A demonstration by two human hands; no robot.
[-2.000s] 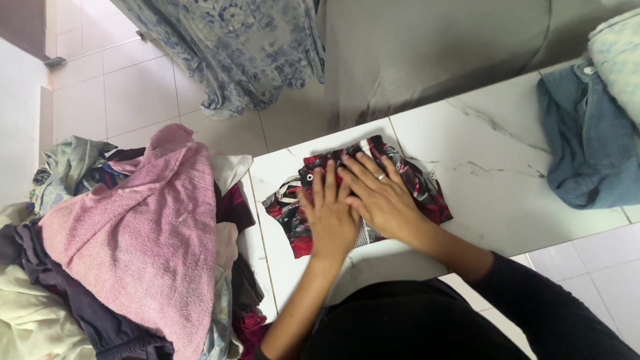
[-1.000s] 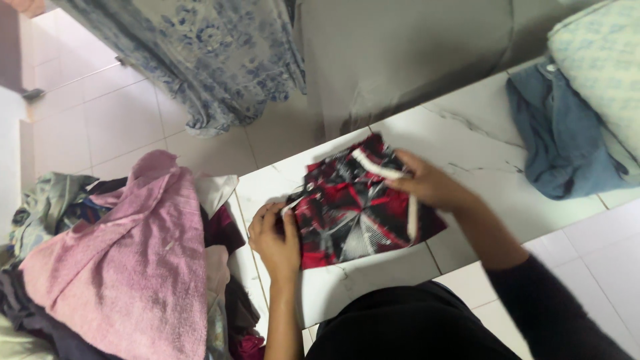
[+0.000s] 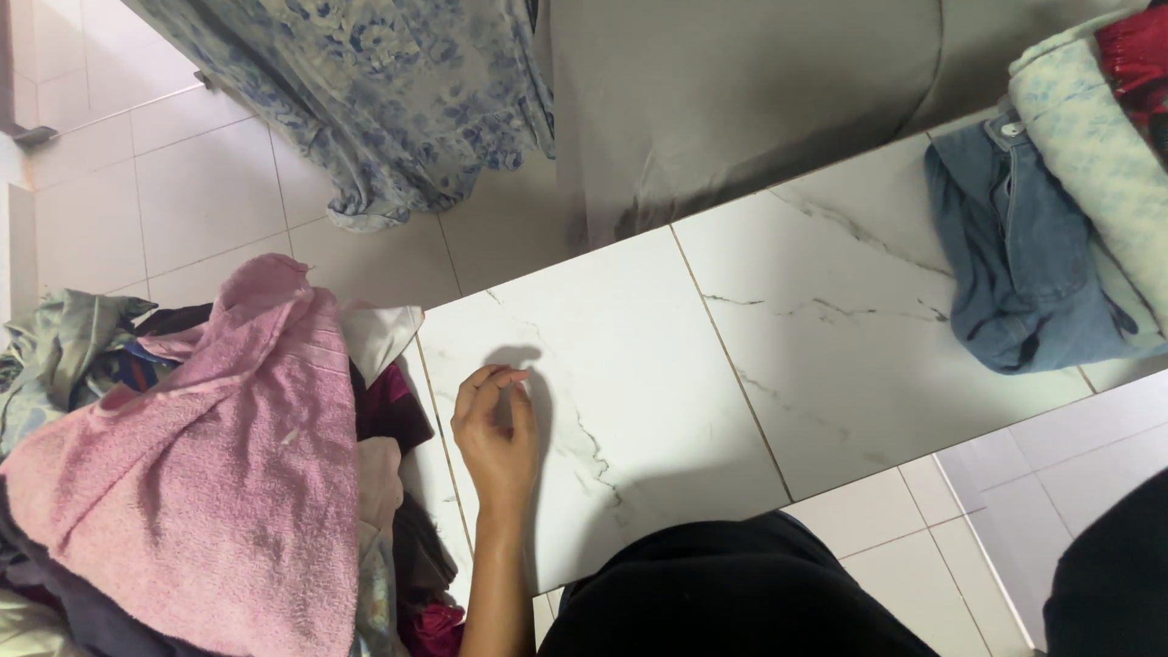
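Note:
My left hand [image 3: 497,424] rests over the white marble-look tiled counter [image 3: 630,365], fingers curled with a gap between thumb and fingers, and nothing in it. Left of it lies a heap of clothes with a pink towel [image 3: 237,474] on top; a white cloth [image 3: 383,336] and a dark red cloth [image 3: 401,401] stick out beside the towel. My right hand is out of view; only a black sleeve [image 3: 1109,575] shows at the lower right. A folded blue denim garment [image 3: 1013,265] and a pale patterned rolled cloth [image 3: 1086,155] lie at the counter's right end.
A red garment [image 3: 1136,59] shows at the top right corner. Beyond the counter stand a grey covered surface [image 3: 748,82] and a hanging blue floral curtain [image 3: 411,100]. Pale floor tiles [image 3: 201,182] show at the upper left and below the counter.
The red and black patterned garment that lay under my hands has left the middle of the counter. My right hand has moved out of view. A red garment now shows at the top right.

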